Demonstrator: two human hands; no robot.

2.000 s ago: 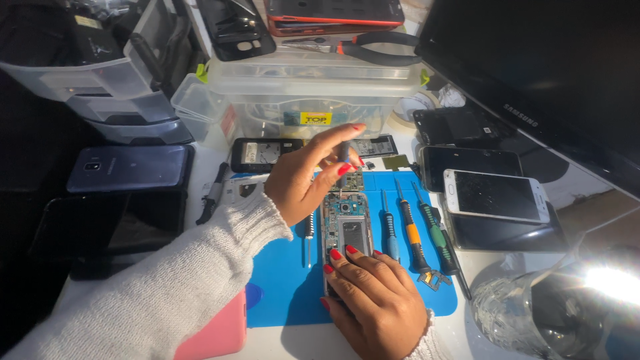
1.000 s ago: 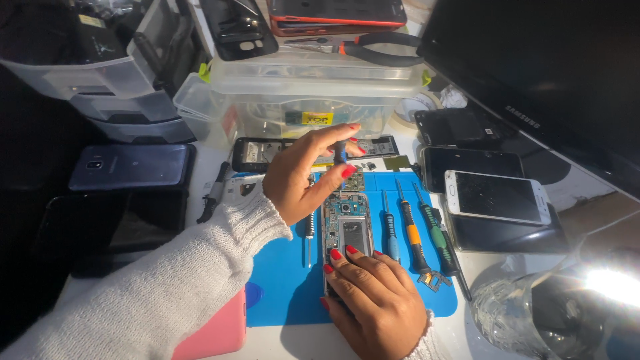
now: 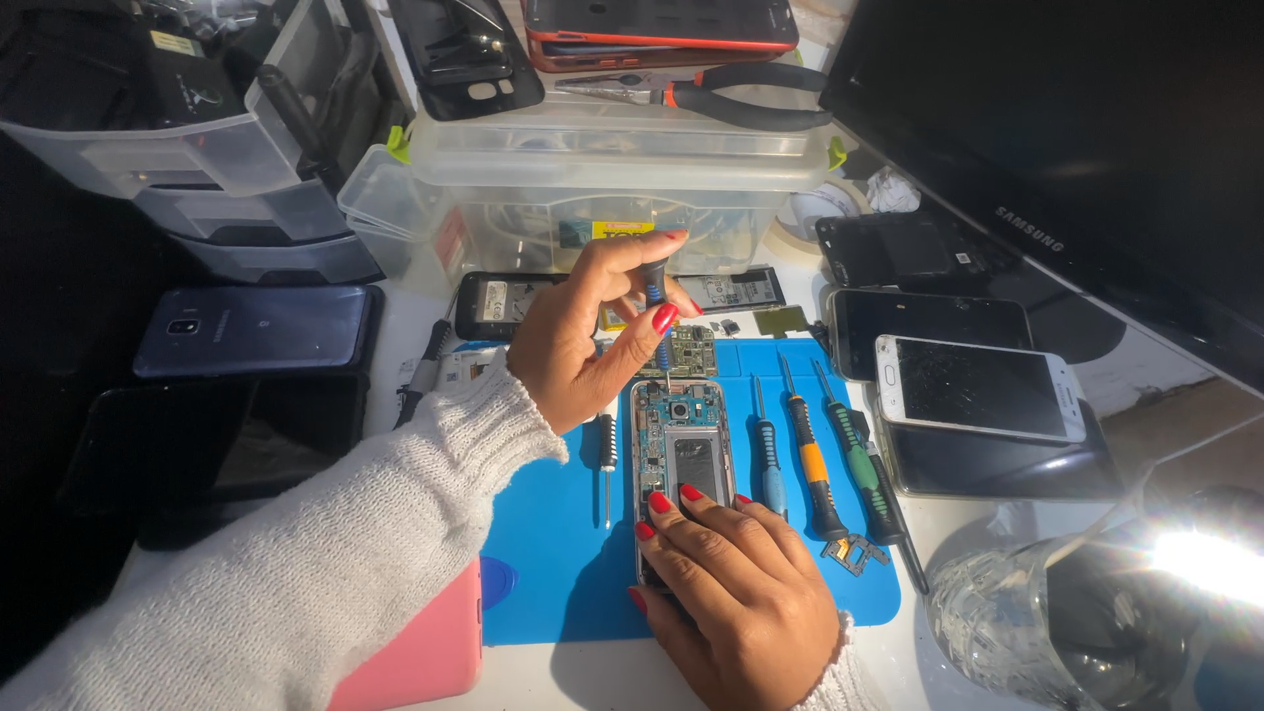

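My left hand (image 3: 612,331) grips a small precision screwdriver (image 3: 664,351) with a dark and blue handle, held upright between fingers and thumb. Its tip meets the top end of an opened smartphone (image 3: 652,434) with its board and camera exposed. My right hand (image 3: 736,583) lies over the phone's lower half, fingers spread across it and thumb along its left edge. Beneath the phone is a blue work mat (image 3: 533,513). A black-handled screwdriver (image 3: 607,444) lies left of the phone; blue (image 3: 768,464), orange (image 3: 812,459) and green (image 3: 859,454) ones lie to its right.
A clear plastic box (image 3: 494,212) stands behind the mat, pliers (image 3: 731,94) on its lid. Several phones flank the mat, including a white one (image 3: 978,388) and a blue one (image 3: 252,326). A pink case (image 3: 425,642), glass (image 3: 1027,612) and monitor (image 3: 1086,128) stand near.
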